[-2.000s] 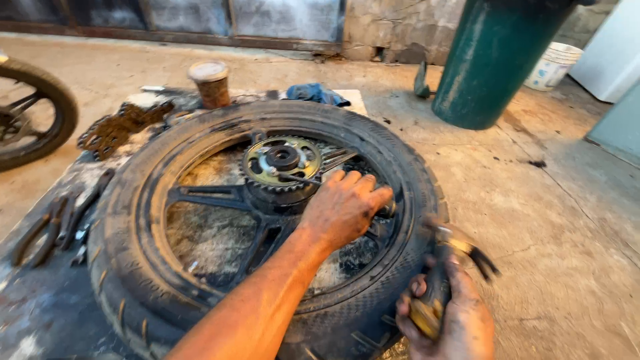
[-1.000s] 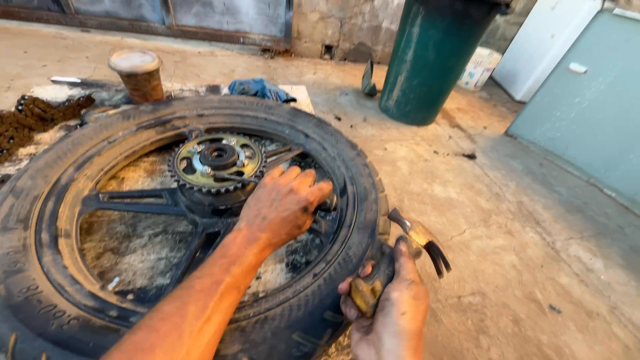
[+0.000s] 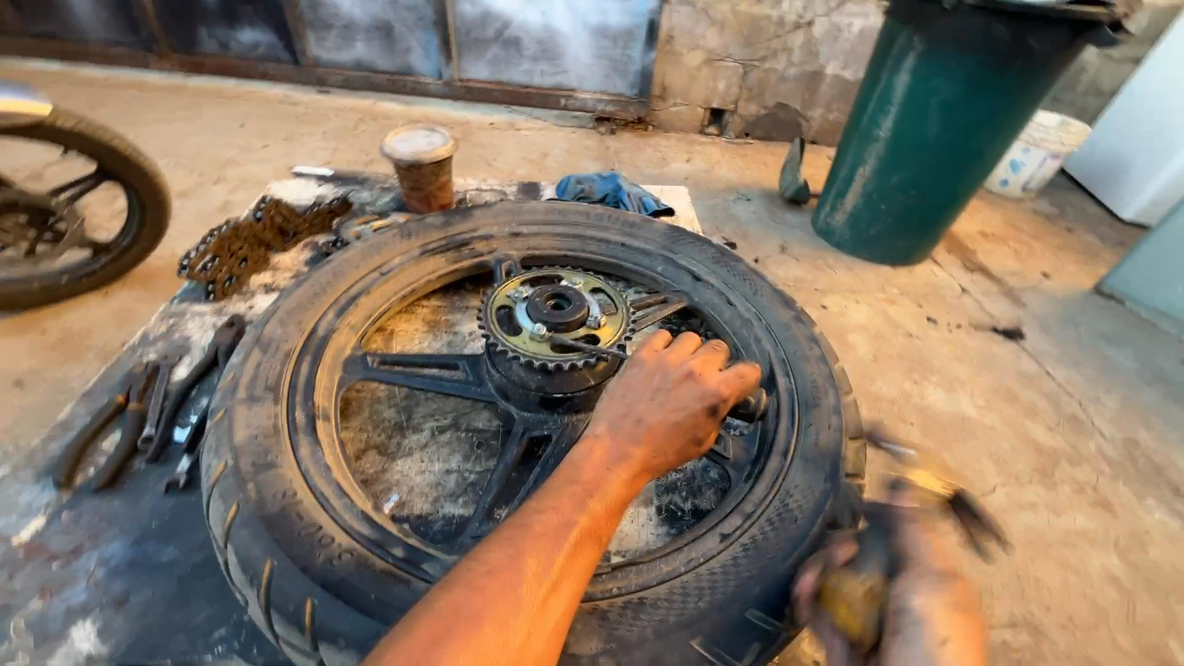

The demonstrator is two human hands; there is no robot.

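Note:
A motorcycle wheel with its tyre (image 3: 305, 518) lies flat, a toothed rear sprocket (image 3: 509, 314) on its hub. My left hand (image 3: 671, 398) is closed round a screwdriver (image 3: 592, 348), whose shaft runs left to a bolt area on the sprocket; the dark handle end shows past my fingers. Beyond the tyre's right edge, my right hand (image 3: 888, 592) grips a claw hammer (image 3: 934, 486), both blurred by motion. The hammer's head is right of the tyre, apart from the screwdriver.
Pliers (image 3: 111, 425) and spanners (image 3: 157, 402) lie left of the wheel on a stained board (image 3: 120, 573). Behind are a greasy chain (image 3: 254, 240), a lidded cup (image 3: 421, 171) and a blue cloth (image 3: 610, 192). A green bin (image 3: 925, 139) stands at the back right; another wheel (image 3: 139, 213) is at left.
The hammer in my right hand has shifted and is now blurred. My left hand stays on the screwdriver at the sprocket. The view has swung right, then back left.

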